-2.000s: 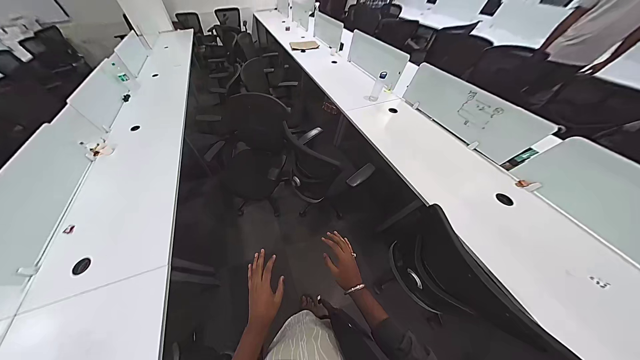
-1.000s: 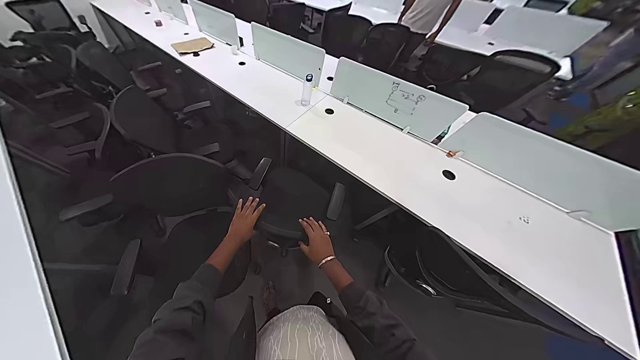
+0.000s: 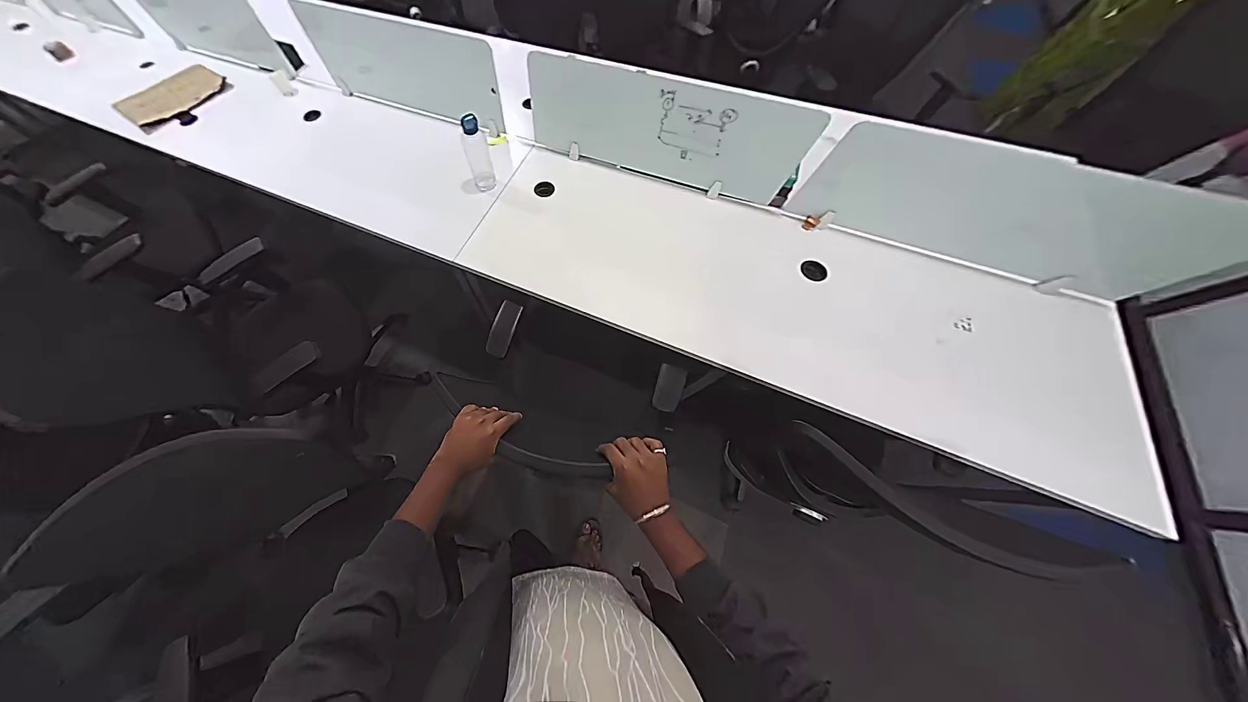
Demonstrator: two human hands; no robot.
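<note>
Both of my hands grip the top edge of the backrest of a black office chair (image 3: 556,466), which stands at the front edge of the long white desk (image 3: 624,263). My left hand (image 3: 475,436) is on the left part of the curved rim, its thumb toward the right. My right hand (image 3: 639,475), with a ring and a bracelet at the wrist, closes over the right part of the same rim. The chair's armrests (image 3: 504,329) reach toward the desk edge, and its seat lies in shadow beneath the desktop.
Another black chair (image 3: 936,517) is at the right, partly beneath the desk. Several chairs crowd the left, one backrest (image 3: 185,507) close by. On the desk are a clear bottle (image 3: 479,158) and brown cardboard (image 3: 171,96). Frosted partitions (image 3: 682,127) line its back; a dark-framed panel (image 3: 1204,409) stands right.
My hands, raised with fingers spread two seconds ago, have come down and closed on the chair's backrest. The view has swung right, toward the desk.
</note>
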